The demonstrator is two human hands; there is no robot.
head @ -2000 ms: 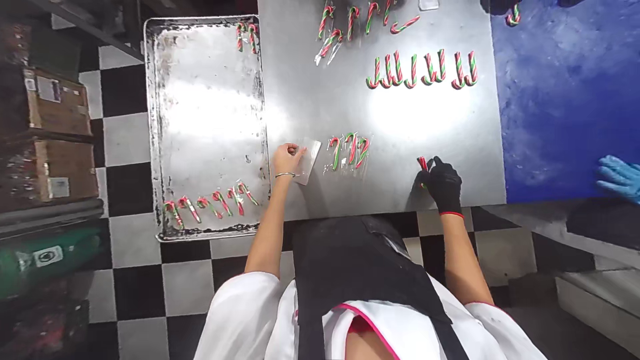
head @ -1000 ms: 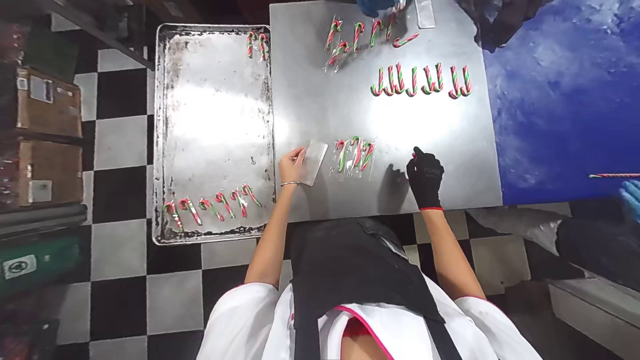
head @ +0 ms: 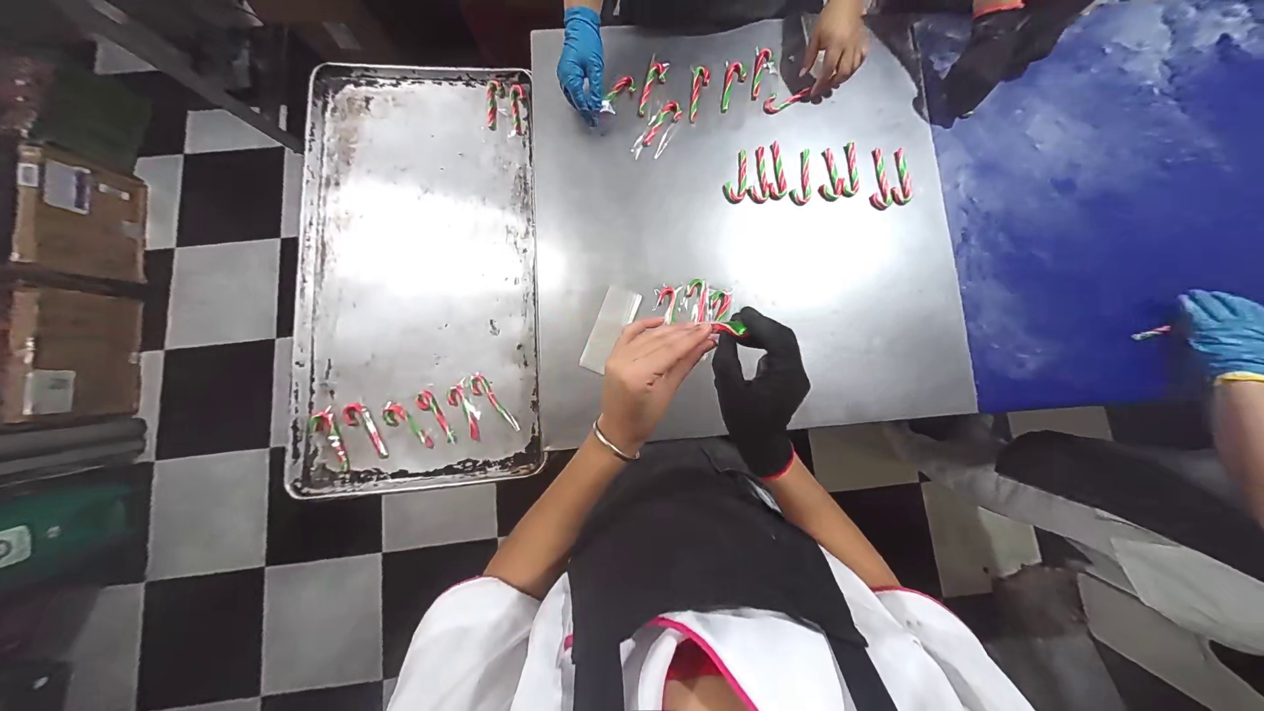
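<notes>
My left hand (head: 647, 375), bare with a bracelet at the wrist, has its fingers on one end of a red and green candy cane (head: 729, 328). The gloved fingers of my right hand (head: 765, 370) pinch the cane's other end. Just beyond my hands lie several wrapped candy canes (head: 695, 299), partly covered by my fingers. A stack of clear wrappers (head: 610, 328) rests left of them on the metal table (head: 869, 365). Farther up the table is a row of unwrapped canes (head: 803, 178).
A worn metal baking tray (head: 420, 478) with wrapped canes stands at left. Across the table, a co-worker's blue-gloved hand (head: 581, 64) and bare hand (head: 836, 47) handle canes. At right, another blue-gloved hand (head: 1223, 331) is over a blue surface (head: 1086, 237) beside a striped piece.
My hands have come together at the candy cane; my right hand moved left and my left hand left the wrappers. Co-workers' hands have come into view across the table.
</notes>
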